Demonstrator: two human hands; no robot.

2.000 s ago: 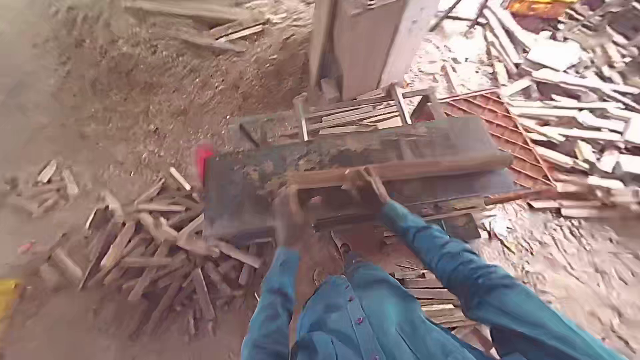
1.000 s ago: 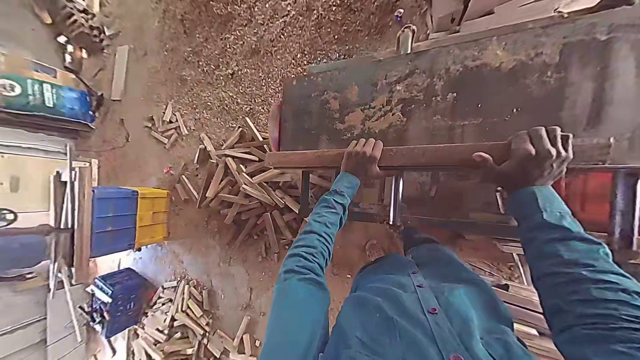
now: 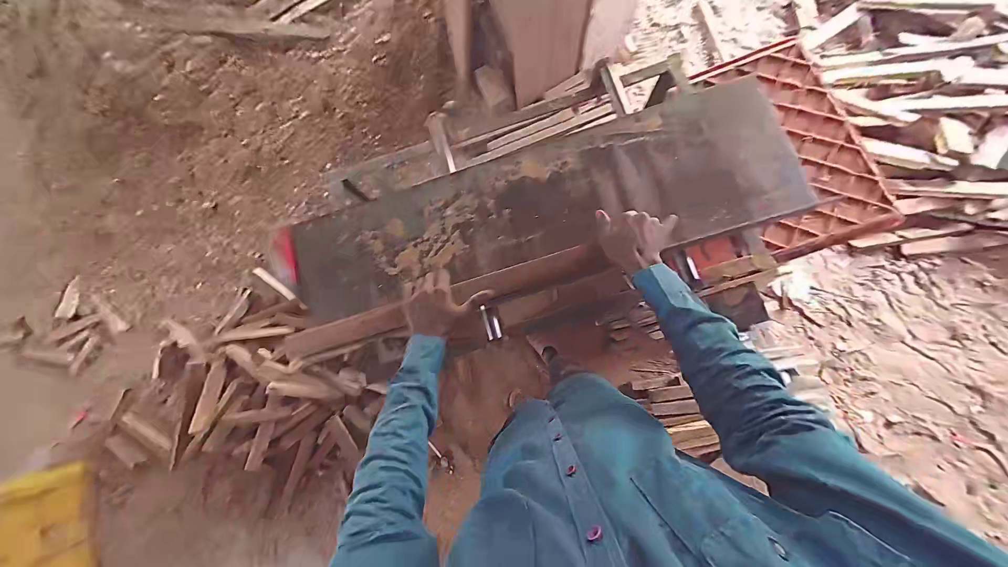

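A long wooden bar (image 3: 520, 272) lies along the near edge of a worn, dark metal-topped bench (image 3: 709, 157). My left hand (image 3: 435, 303) rests over the bar toward its left end, its fingers spread and the thumb out to the right. At the bar's right part, my right hand (image 3: 636, 236) lies over the wood with the fingers raised and apart. Patches of rust or peeled coating mark the bench top beyond my hands. Whether my palms press on the bar is hidden.
A heap of wood offcuts (image 3: 260, 394) lies on the ground at the left of the bench. A red ribbed plastic crate (image 3: 827, 150) is at its right end, with more scrap wood (image 3: 929, 102) beyond. Wooden strips (image 3: 543, 130) lie behind the bench; something yellow (image 3: 47, 512) is at the lower left.
Both hands were curled over the bar one second ago; now their fingers are spread. The bar lay further onto the bench top two seconds ago. The view has swung widely.
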